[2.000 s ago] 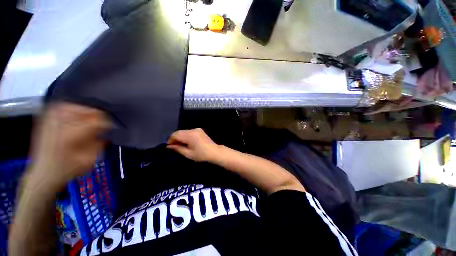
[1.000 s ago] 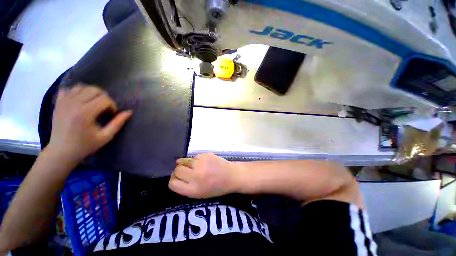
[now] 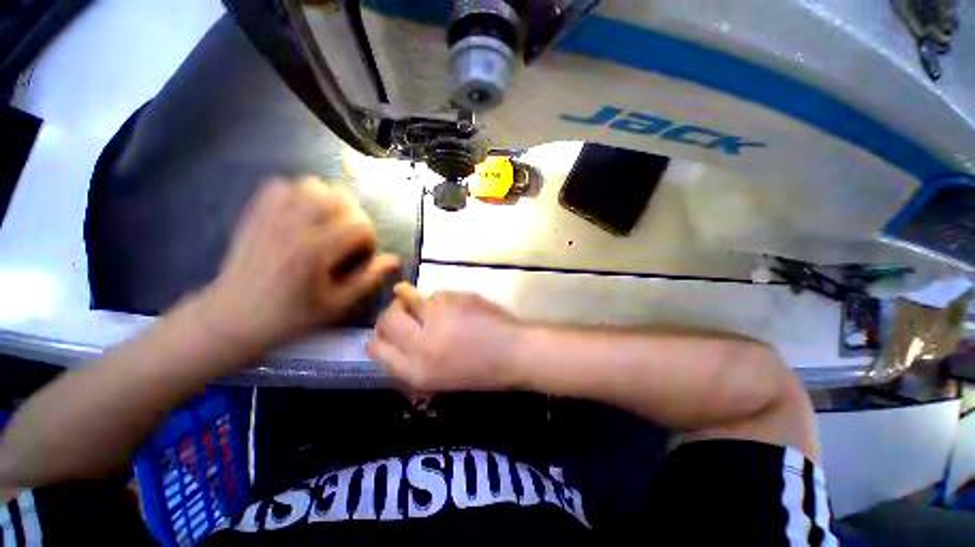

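Observation:
The grey fabric panel [image 3: 182,203] lies on the sewing table, its right edge running toward the presser foot and needle [image 3: 436,160]. A darker layer shows along its left border. My right hand [image 3: 444,337] pinches the panel's near right corner at the table's front edge. My left hand [image 3: 305,251] is blurred, over the panel close to that edge, fingers curled and thumb toward my right fingertips; whether it grips cloth is unclear. The sewing machine [image 3: 706,96] head hangs over the panel's far end, its lamp lit.
A yellow round item [image 3: 493,178] sits beside the needle. A black phone [image 3: 615,188] lies on the machine bed. Dark metal tools [image 3: 818,278] and a shiny brownish lump [image 3: 909,337] are at the table's right. A blue basket [image 3: 192,465] stands below at left.
The panel's near end has gone from hanging over the table edge to lying on the table. My left hand has moved right, toward my right hand. The machine head has come into view.

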